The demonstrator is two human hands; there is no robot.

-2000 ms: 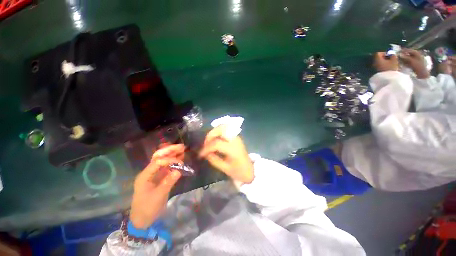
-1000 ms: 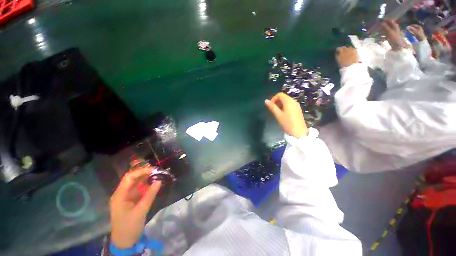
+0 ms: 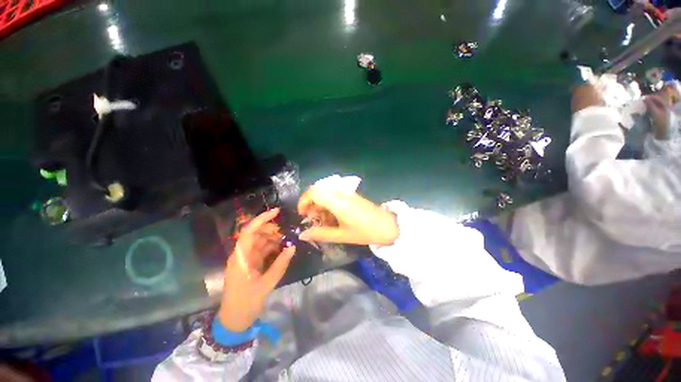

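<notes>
My left hand (image 3: 256,270), with a blue wrist strap (image 3: 243,333), holds a small dark shiny unit (image 3: 290,238) between thumb and fingers over the dark base plate (image 3: 213,242). My right hand (image 3: 345,216) is beside it, its thumb and fingertips at the same unit; whether it holds a separate part I cannot tell. A white wipe (image 3: 345,183) lies just behind my right hand, partly hidden. The large black fixture (image 3: 142,142) stands to the left, with a cable on top. A heap of silver and black parts (image 3: 504,138) lies on the green bench to the right.
Crinkled clear plastic (image 3: 285,179) lies behind my hands. A teal ring (image 3: 148,260) and a small round dish (image 3: 55,210) lie left. Loose units (image 3: 369,69) lie at the back. A blue bin (image 3: 388,283) is under the bench edge. Another person's white sleeve (image 3: 623,168) is at right.
My right hand has come back from beside the heap to my left hand and the unit. The view has shifted left, showing the whole fixture again.
</notes>
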